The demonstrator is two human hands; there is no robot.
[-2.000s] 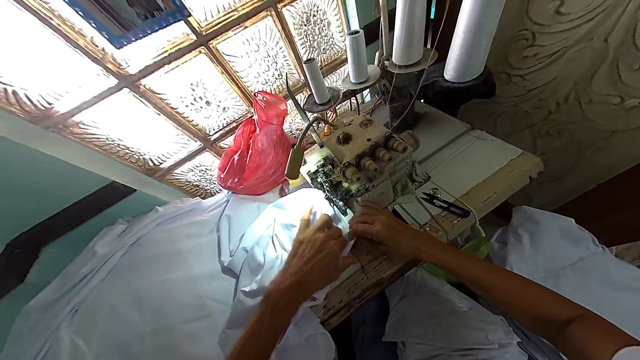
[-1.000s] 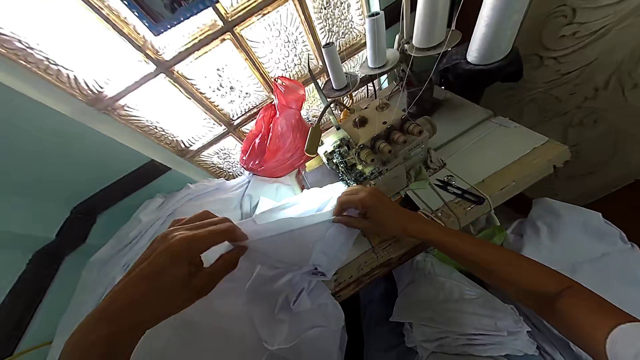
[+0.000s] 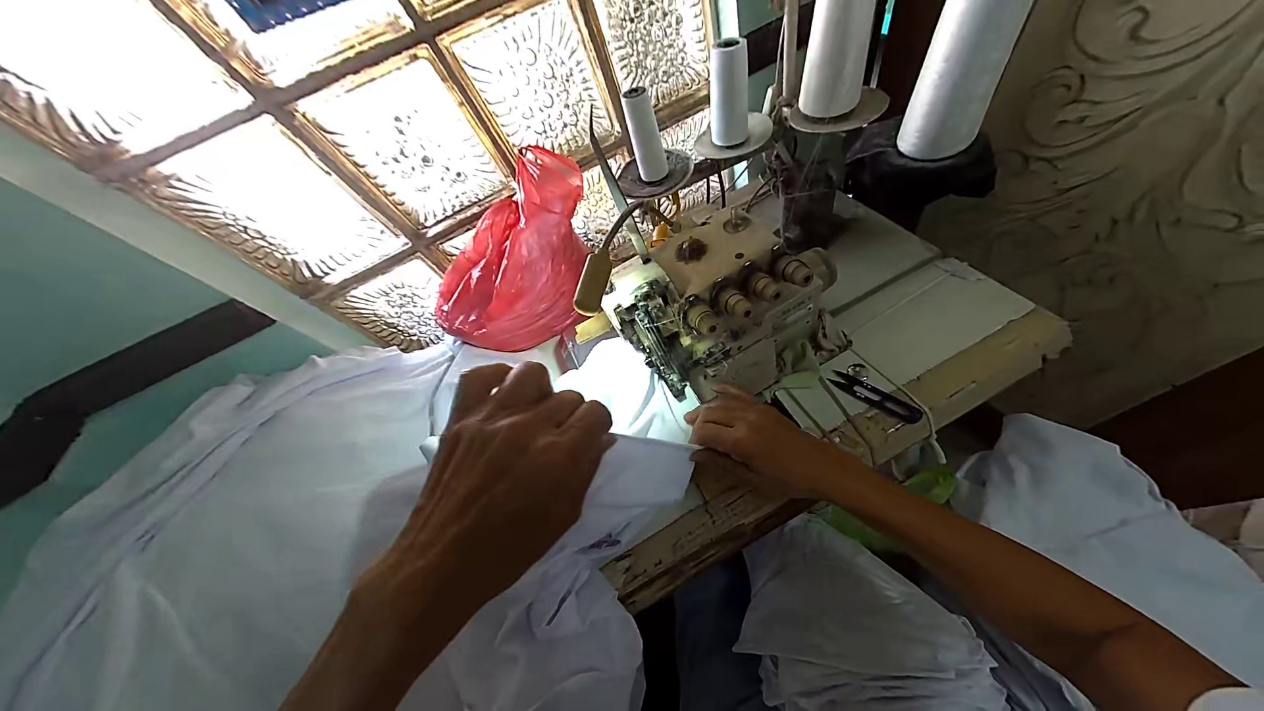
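Observation:
White fabric (image 3: 647, 474) runs between my two hands in front of an overlock sewing machine (image 3: 731, 306). My left hand (image 3: 523, 444) grips the folded edge of the cloth, left of the machine's needle area. My right hand (image 3: 746, 434) pinches the other end of that edge close beside the presser foot area, which a lamp lights brightly. The needle and foot themselves are hard to make out. A large spread of the white cloth (image 3: 247, 523) lies to the left and hangs down in front.
A red plastic bag (image 3: 523, 267) stands behind the cloth by the window. Thread cones (image 3: 834, 59) rise behind the machine. Black thread snips (image 3: 875, 397) lie on the wooden machine table (image 3: 948, 346), right of my right hand. Stacked pale fabric pieces (image 3: 859, 612) sit below the table edge.
My left hand has moved right, toward the machine, since one second ago, still on the cloth. My right hand has stayed near the needle area.

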